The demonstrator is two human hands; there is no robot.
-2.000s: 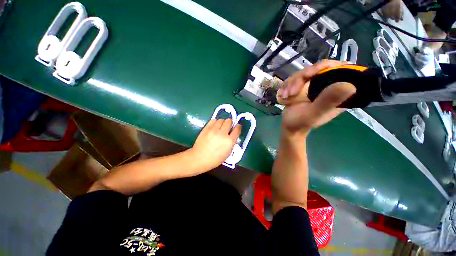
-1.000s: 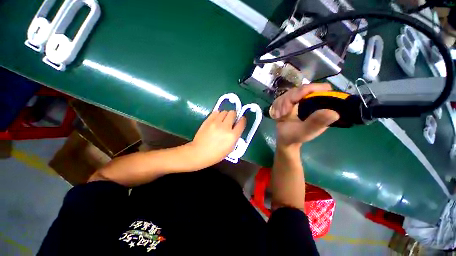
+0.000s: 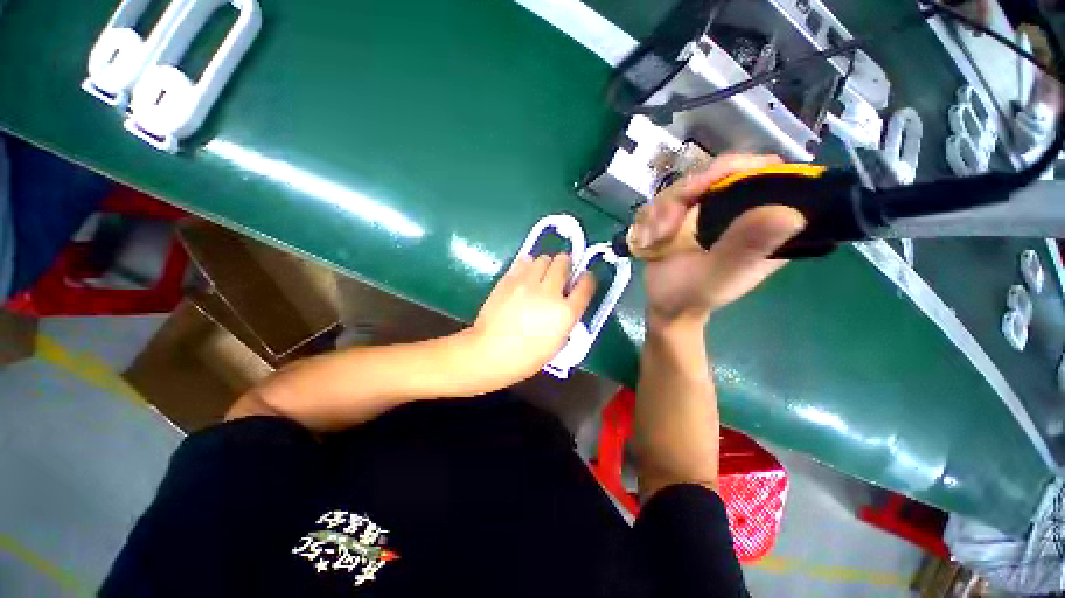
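Note:
Two white plastic housings [image 3: 606,306] lie side by side at the green bench's near edge. My left hand [image 3: 536,313] lies over them with its fingers on the loops and covers part of them. My right hand [image 3: 721,240] grips the electric screwdriver [image 3: 806,208], black with a yellow-orange band, held level just right of the housings. Its front end is close to the right loop; a gap or contact cannot be told. The silver-grey screw feeder [image 3: 654,166] stands just beyond my right hand.
Another white housing pair [image 3: 175,99] lies on the bench at the upper left. A white strip [image 3: 934,310] divides the bench from the belt, where more white loops [image 3: 968,131] lie. Black cables loop over the feeder. Cardboard boxes [image 3: 257,292] and red stools [image 3: 747,491] stand below.
The view has shifted slightly. The screwdriver's front end has moved from beside the feeder outlet towards the housings. My left hand stays on the pair.

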